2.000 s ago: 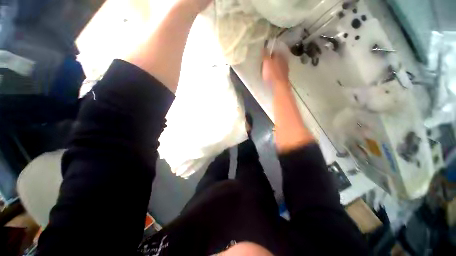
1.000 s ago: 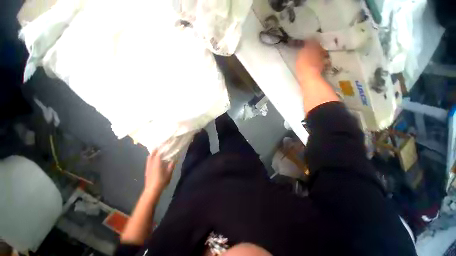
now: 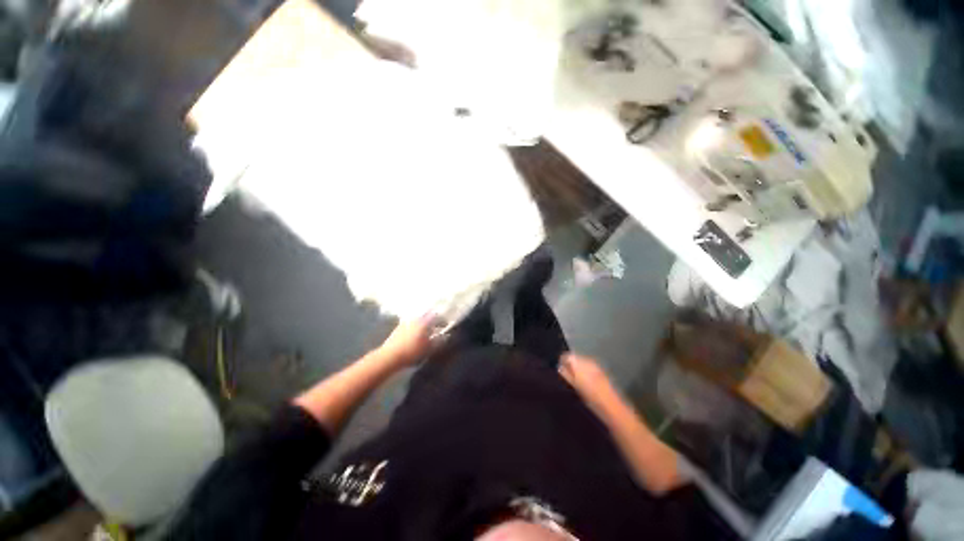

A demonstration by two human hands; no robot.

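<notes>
A large heap of white cut fabric pieces (image 3: 391,190) lies in front of me, overexposed, its near end hanging towards my lap. My left hand (image 3: 410,338) is at the near lower edge of the heap and grips that edge. My right hand (image 3: 576,372) is beside my right thigh, away from the cloth; it is small and blurred, and its fingers cannot be made out well.
A white sewing machine (image 3: 782,164) stands on a white table at the right, with black-handled scissors (image 3: 645,122) and a phone (image 3: 722,248) near it. A pale stool seat (image 3: 135,435) is at lower left. A cardboard box (image 3: 782,383) is at lower right.
My right hand has left the machine table and come down beside my thigh. My left hand has moved from above the heap to its near edge. The view has shifted.
</notes>
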